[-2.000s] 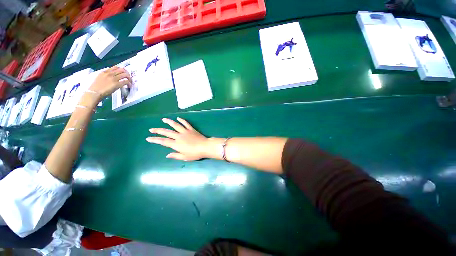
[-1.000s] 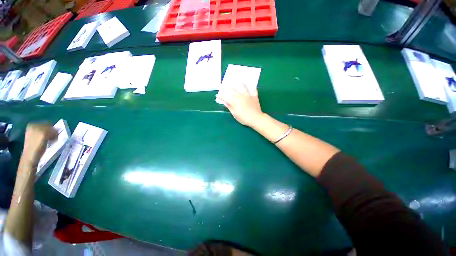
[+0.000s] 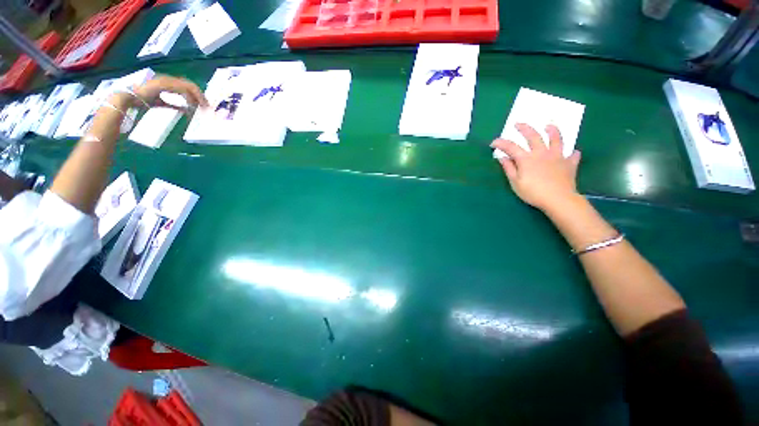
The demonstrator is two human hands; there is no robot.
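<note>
My right hand [image 3: 545, 170] comes in from the right in a dark brown sleeve. Its thumb and fingers are spread over the near edge of a plain white rectangle [image 3: 549, 112], a box part or card, which lies flat on the green line. A white box with a dark purple figure [image 3: 439, 91] lies just left of it, apart from it. Another printed box [image 3: 711, 133] lies farther right. My left hand is out of the picture; only a dark sleeve and a bit of skin show at the bottom edge.
Another person's hand [image 3: 171, 90] in a white sleeve reaches over boxes at the left. An open box [image 3: 150, 237] with items lies nearer. Printed boxes and white pieces [image 3: 320, 100] lie left of centre. A red tray [image 3: 391, 23] is at the back; a metal post stands at top right.
My right hand has moved right with the plain white piece, widening its gap from the printed box. The view has shifted. The other person's hand has moved from the near boxes to the row behind.
</note>
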